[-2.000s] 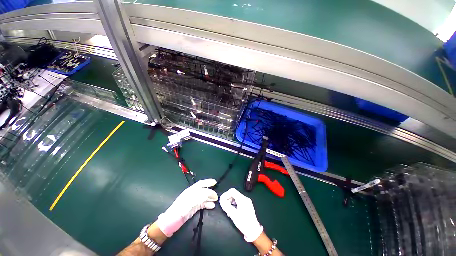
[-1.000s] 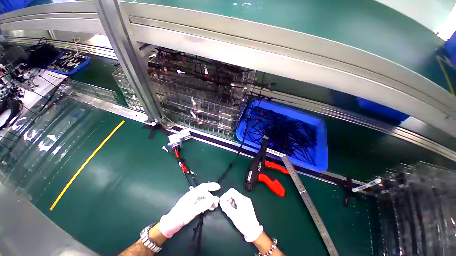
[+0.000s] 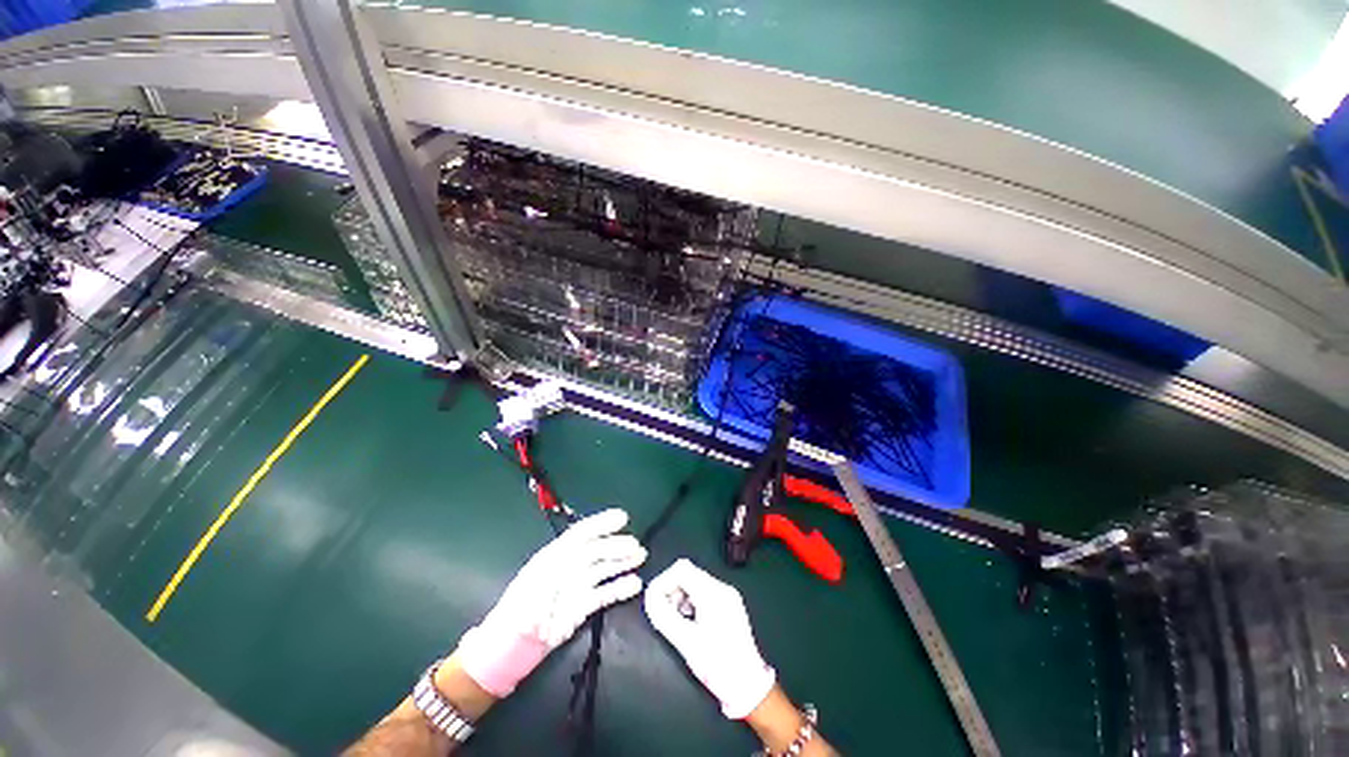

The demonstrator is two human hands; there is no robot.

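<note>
A wire harness with a white connector [image 3: 530, 408] and a red section [image 3: 536, 476] lies on the green mat. Its black branches [image 3: 587, 683] run under my left hand and toward the front. My left hand [image 3: 559, 592], in a white glove, lies over the harness with fingers bent; its grip is partly hidden. My right hand [image 3: 707, 633], also gloved, is just to the right with its fingers curled in. A small dark spot shows at its fingertips, too small to name. The cable tie gun [image 3: 758, 503] with red handles lies on the mat behind my right hand.
A steel ruler [image 3: 917, 606] lies to the right. A blue bin [image 3: 954, 429] of black ties stands behind the tie gun. Bagged harnesses are stacked behind the upright post [image 3: 388, 185] and at the right [image 3: 1243, 621]. Clear plastic [image 3: 148, 429] covers the left bench. A metal rail crosses above.
My left hand's fingers have shifted slightly up and spread a little from their place beside the right fingertips. The right hand has turned slightly. The tie gun, ruler and bin have not moved.
</note>
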